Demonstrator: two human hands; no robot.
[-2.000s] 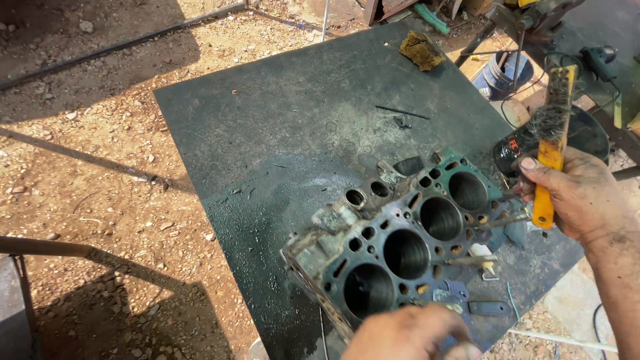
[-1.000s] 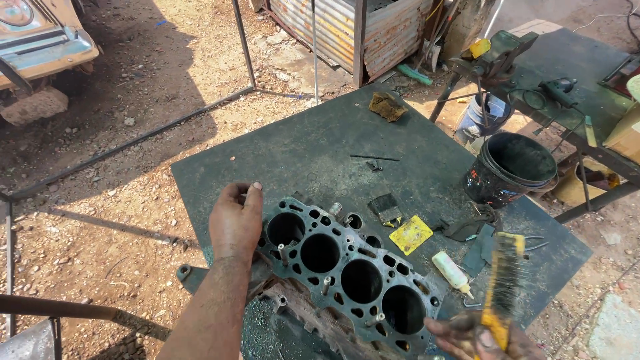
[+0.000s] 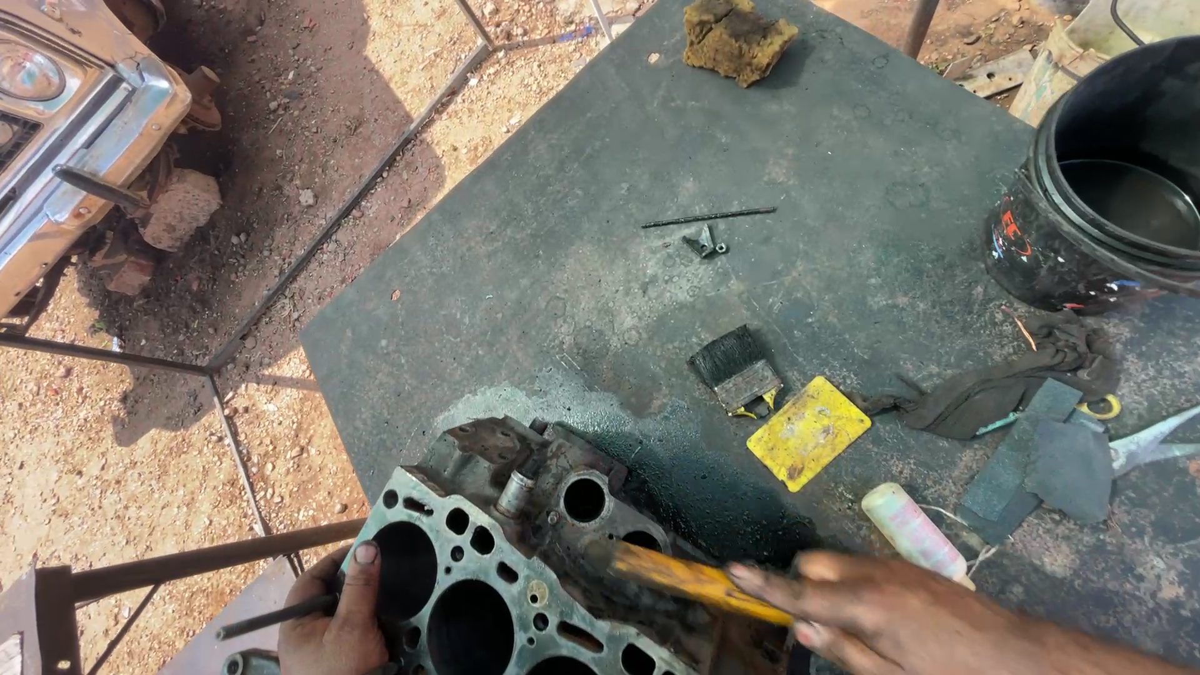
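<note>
A metal engine block (image 3: 581,553) with round cylinder bores lies at the bottom of the dark metal table (image 3: 525,262). My left hand (image 3: 342,619) grips the block's left edge, thumb beside the end bore; a thin dark rod stands out next to it. In my right hand (image 3: 872,605) is a yellow-handled brush (image 3: 694,581), held over the block's far side by two smaller round openings. The brush's bristles cannot be made out. Beyond the block lie a wide black paintbrush (image 3: 736,370) and a yellow plastic scraper (image 3: 809,434). The table around the block's far side is wet.
A black bucket (image 3: 1050,234) holding dark liquid stands at right. Nearby lie a dark rag (image 3: 994,384), sandpaper pieces (image 3: 1073,469), scissors (image 3: 1148,445) and a spool of thread (image 3: 914,530). Farther off are a thin rod (image 3: 710,217) and a sponge (image 3: 736,39). A vehicle front (image 3: 84,141) is at upper left.
My left hand has come down onto the block's edge from above its left end. My right hand has brought the yellow-handled brush from the block's right end to its far side. The view has shifted.
</note>
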